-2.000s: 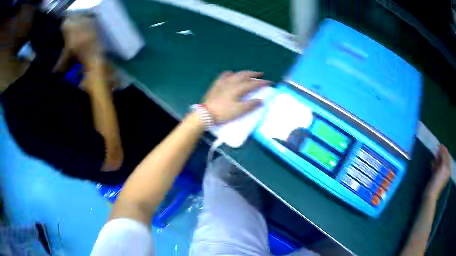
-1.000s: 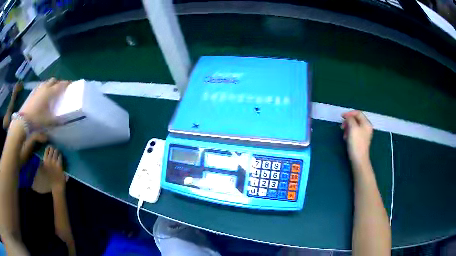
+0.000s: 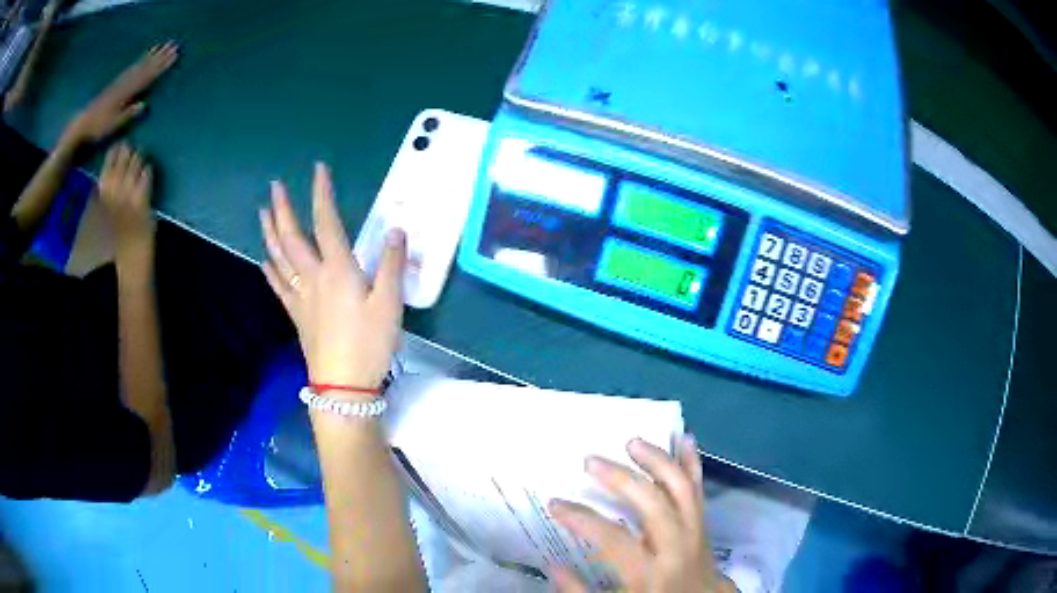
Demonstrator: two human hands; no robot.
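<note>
My left hand (image 3: 336,295), with a red and a beaded bracelet, is empty with fingers spread. It is over the table's near edge, its thumb over the white smartphone (image 3: 429,203). A white retail box (image 3: 522,434) lies tilted at my lap, below the table edge. My right hand (image 3: 649,515) is on the box's right part, fingers spread over it; its underside contact is hidden. The blue counting scale (image 3: 580,278) stands right of the phone, its platform (image 3: 719,93) bare, green display windows (image 3: 666,220) lit.
A seated co-worker in dark clothes is at the left, one hand (image 3: 116,99) on the dark green table (image 3: 267,104), the other (image 3: 125,185) at its edge. A blue stool (image 3: 261,446) stands below. A thin white cord (image 3: 1008,382) crosses the table at the right.
The box has gone from the table's left side to my lap. My left hand has let go of it and moved right. My right hand has come from beyond the scale down onto the box.
</note>
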